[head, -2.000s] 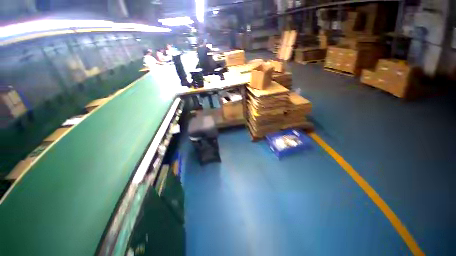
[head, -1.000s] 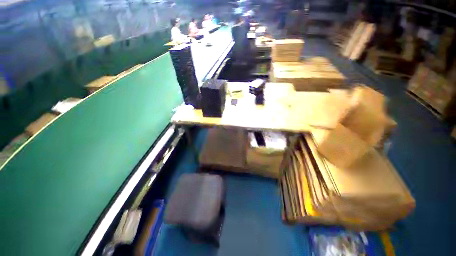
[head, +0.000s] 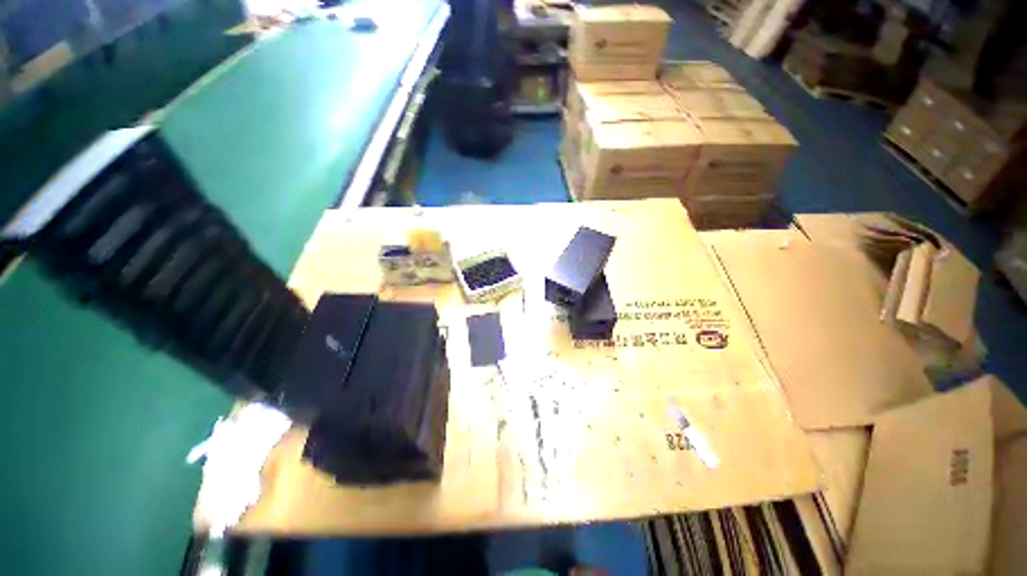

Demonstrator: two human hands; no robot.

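Black metal housings stand in a tall, leaning-looking stack [head: 191, 281] at the left of the cardboard-covered bench [head: 608, 450], with a shorter stack [head: 389, 394] beside it. Two more housings [head: 583, 264] lie crosswise, one on the other, near the bench's middle. A small pale tray [head: 488, 275] holds tiny dark pieces. A small box [head: 414, 261] with a brown piece sticking out is left of it. A flat dark pad [head: 487, 339] lies in front of the tray. Neither of my hands is in view.
White crumpled gloves [head: 239, 461] lie at the bench's left edge by the green conveyor [head: 265, 158]. A slim white item [head: 695, 437] is on the cardboard. Flattened cartons [head: 833, 326] are at the right. Closed cartons [head: 636, 141] and a dark-clothed person [head: 475, 79] are beyond the bench.
The view has moved forward to the bench and tilted down. The housings and small boxes now appear much closer, and the grey stool has left the picture.
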